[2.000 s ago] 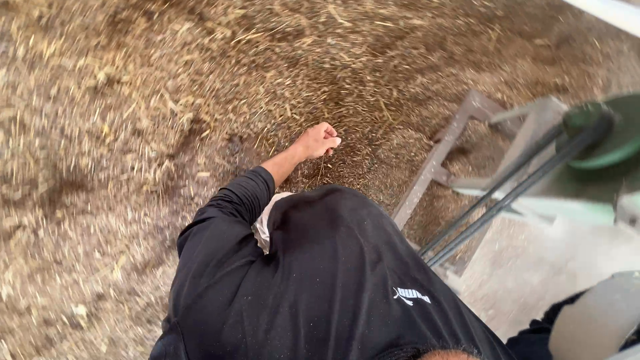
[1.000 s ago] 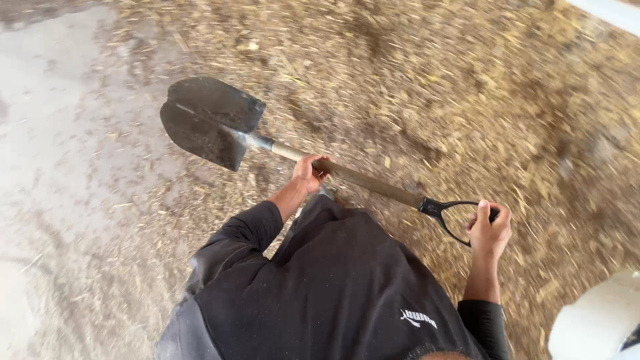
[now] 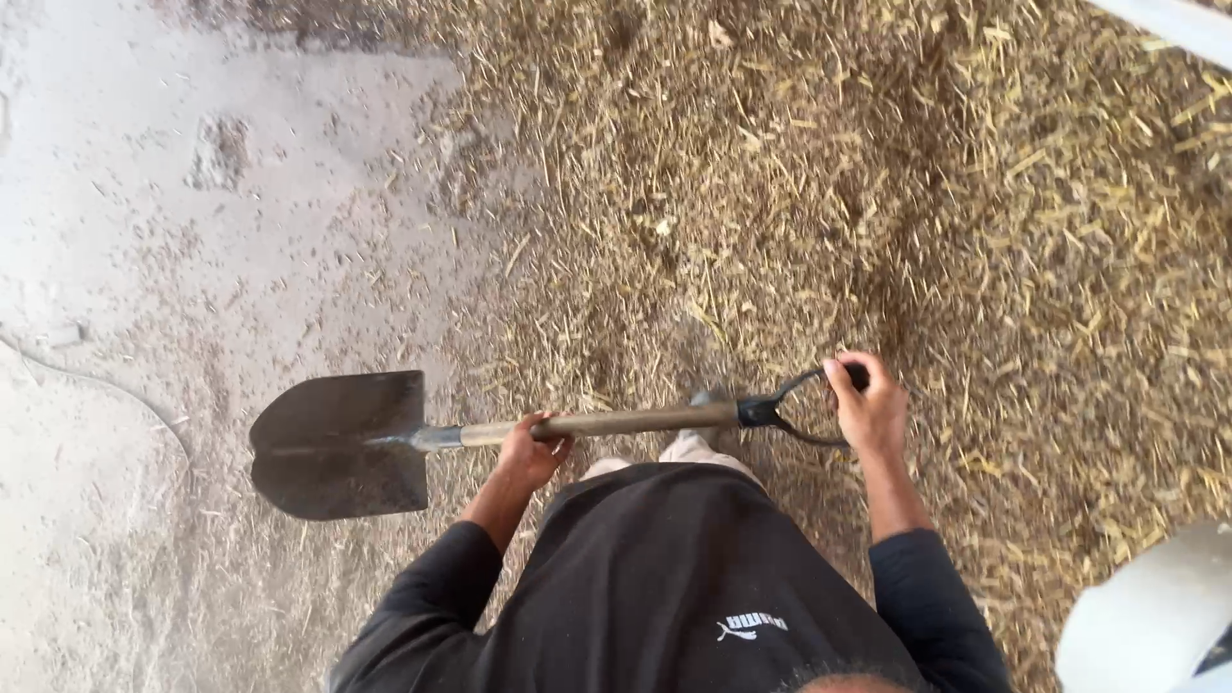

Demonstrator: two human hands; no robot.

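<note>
A shovel (image 3: pixel 342 445) with a dark metal blade, a wooden shaft and a black D-grip lies across the front of my body, blade to the left. My left hand (image 3: pixel 534 452) is closed round the shaft near the blade's socket. At the other end, my right hand (image 3: pixel 869 402) grips the D-handle by its crossbar. The blade bears no visible load and is over the edge of the strewn chopped straw (image 3: pixel 770 192).
Bare concrete floor (image 3: pixel 318 221) with scattered bits spreads on the left, where a thin cable or hose (image 3: pixel 115 390) curves. A pale rounded object (image 3: pixel 1136 616) stands at the lower right, and a white bar (image 3: pixel 1174 29) crosses the upper right corner.
Two seconds ago no shovel showed and my right hand was out of sight; one second ago both hands held it. The shovel has since swung from slanting to nearly level across the view, which has shifted.
</note>
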